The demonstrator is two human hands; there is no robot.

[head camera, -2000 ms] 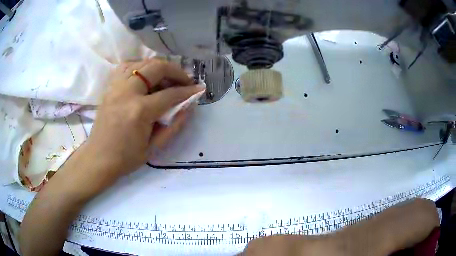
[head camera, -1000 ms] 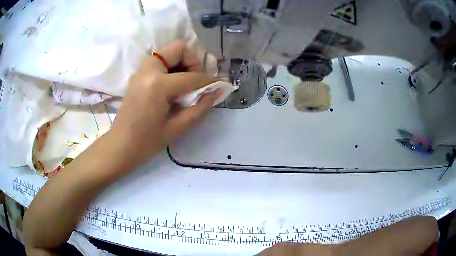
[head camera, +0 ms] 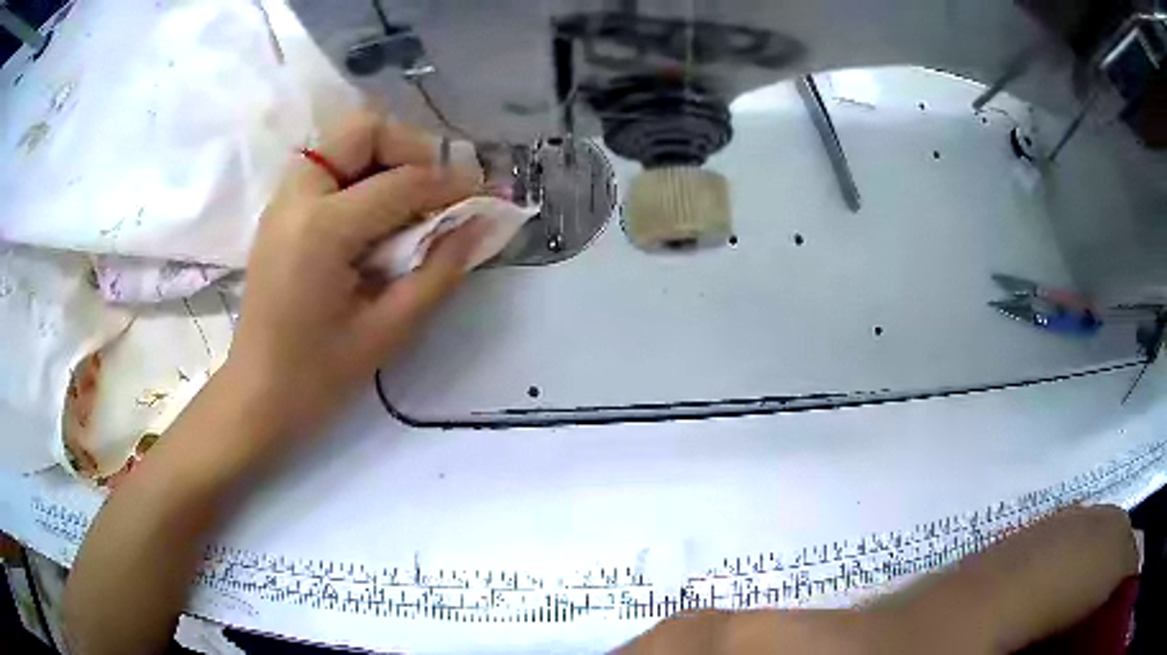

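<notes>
My left hand point(head camera: 339, 243), with a red-orange ring, pinches the folded edge point(head camera: 442, 237) of the floral garment beside the presser foot. The tip of the fold reaches the foot over the shiny needle plate point(head camera: 582, 205). The large white garment piece point(head camera: 141, 141) lies bunched at the left, partly under my hand. The machine head point(head camera: 870, 39) crosses the top. My right forearm point(head camera: 921, 582) lies along the front table edge at lower right. The right hand is cut off by the bottom edge, so its fingers are hidden.
Thread snips point(head camera: 1056, 311) with blue and pink-red handles lie at the right of the machine bed point(head camera: 691, 333). A thin metal tool point(head camera: 832, 143) lies behind the cream ribbed knob point(head camera: 678, 209). A printed ruler point(head camera: 512, 596) runs along the front table edge.
The view has shifted back and forth. My left hand stays by the foot; its fingers and the pinched fold have shifted slightly, and the fold shows more than two seconds ago.
</notes>
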